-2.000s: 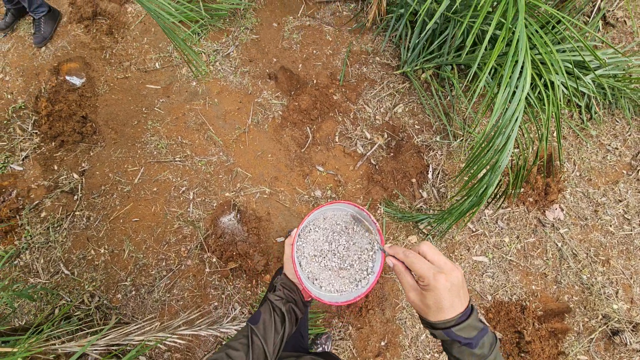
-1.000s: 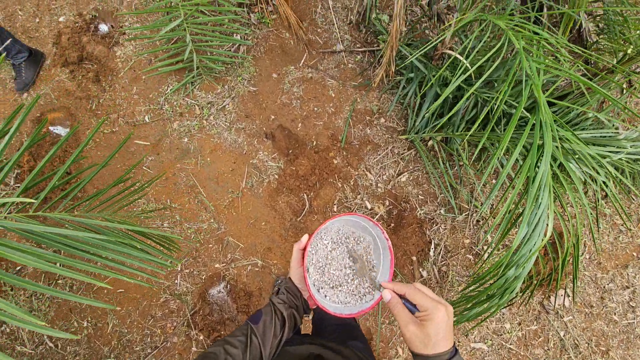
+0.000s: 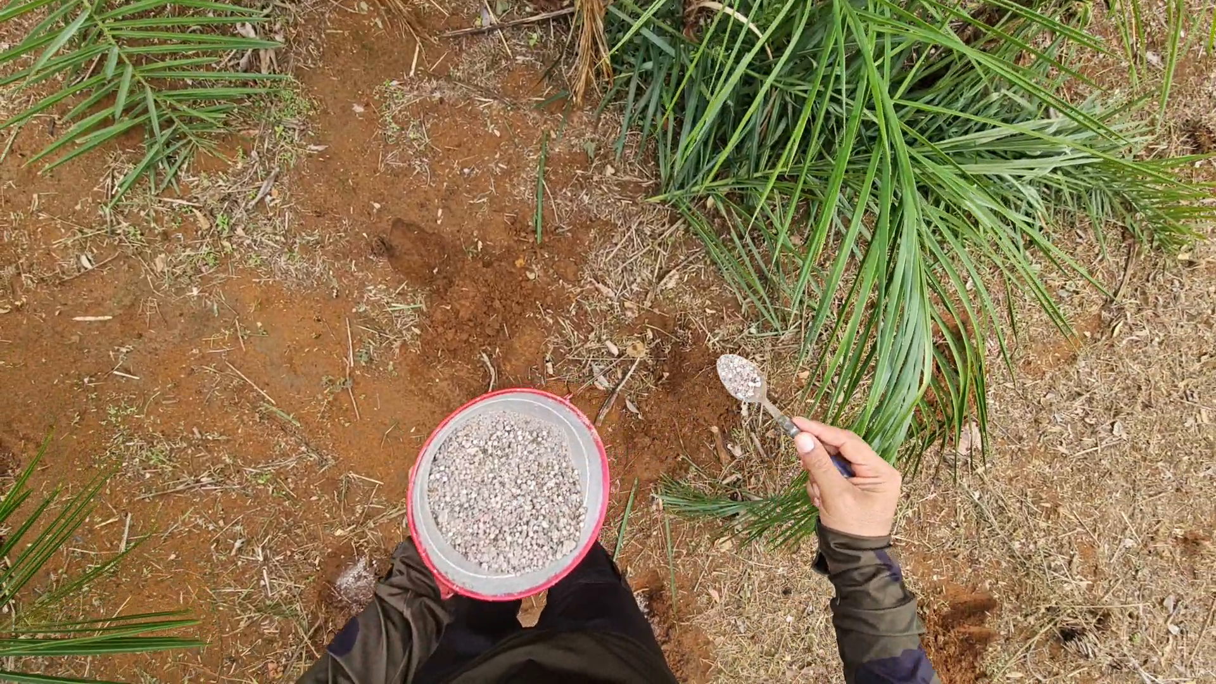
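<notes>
A round bucket with a red rim point(image 3: 602, 475) hangs in front of my body, filled with pale grey-pink granules point(image 3: 508, 494). My left hand point(image 3: 445, 587) holds it from the left; the bucket hides most of that hand, with only bits of the fingers showing at its edge. Out to the right of the bucket, my right hand point(image 3: 855, 483) grips the dark handle of a metal spoon point(image 3: 741, 378). The bowl of the spoon is heaped with the same granules and is over reddish soil.
Long green palm fronds point(image 3: 893, 190) spread over the upper right. Other fronds point(image 3: 123, 76) reach in at the upper left and lower left. Loose dug soil point(image 3: 484, 294) lies ahead, dry straw litter on the right. A whitish patch point(image 3: 355, 581) is on the ground by my left sleeve.
My right hand has moved away from the bucket to the right, lifting the spoon out of the granules with a load in it. The other person's shoe at the upper left is out of view.
</notes>
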